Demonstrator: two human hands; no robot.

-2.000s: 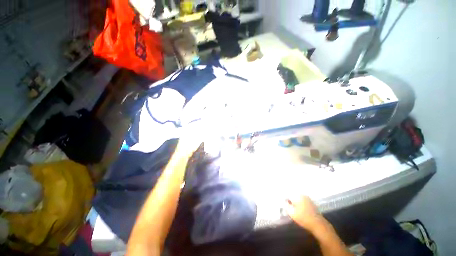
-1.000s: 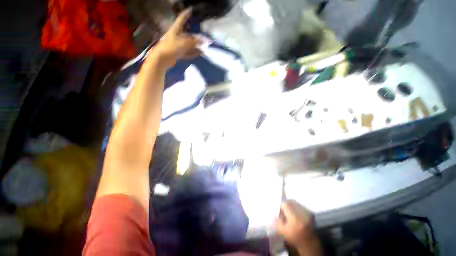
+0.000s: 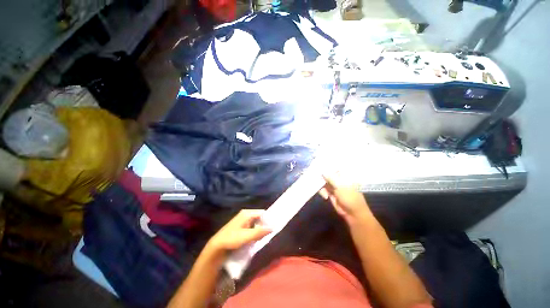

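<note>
My left hand [image 3: 242,231] and my right hand [image 3: 342,196] hold a long pale strip [image 3: 288,207] between them, in front of the table edge. The left hand grips its lower part, the right hand its upper end near the glare. A dark navy garment panel [image 3: 232,144] lies on the table left of the needle, with a small white mark on it. The white JACK sewing machine [image 3: 416,99] stands behind, its needle area washed out by the lamp.
White-and-navy pieces [image 3: 259,54] lie behind the navy cloth. A yellow bag [image 3: 93,150] is at the left. Navy and maroon cloth [image 3: 129,240] hangs lower left. Small parts and discs lie on top of the machine; a dark pouch [image 3: 505,141] is at its right end.
My left hand has come back from far behind the table and now holds the pale strip. My right hand is also on it. The view has shifted, and the navy panel lies spread out.
</note>
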